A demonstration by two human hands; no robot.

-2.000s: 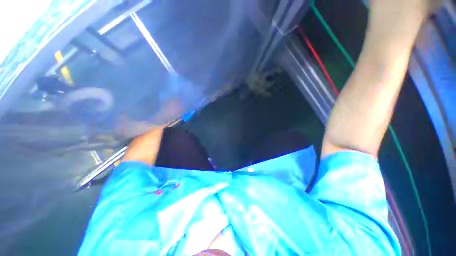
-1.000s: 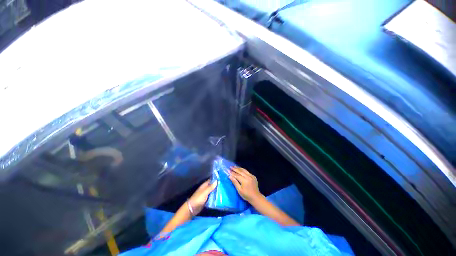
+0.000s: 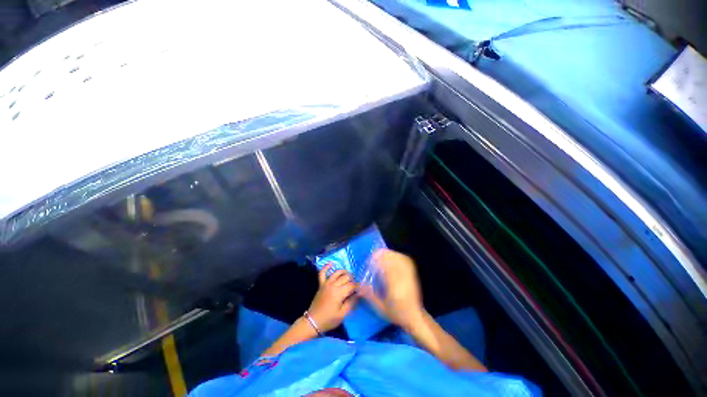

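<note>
A blue packet with clear, crinkly plastic over it (image 3: 360,250) is held low in front of my body, beside the dark side of the stand. My left hand (image 3: 335,298), with a band at the wrist, is closed on the packet's left side. My right hand (image 3: 397,287) is at the packet's right side, its fingers blurred and bent over the plastic. Whether the right fingers grip it is not clear.
A white sheet (image 3: 256,70) lies on the plastic-edged, dark-sided stand (image 3: 325,178) at left and ahead. A metal rail (image 3: 543,139) runs down the right, with a blue padded surface (image 3: 574,70) beyond. Green and red lines run below the rail.
Since one second ago the packet has tilted and looks flatter and wider. My right hand has moved slightly right and curled. Two seconds ago my right arm reached far to the upper right.
</note>
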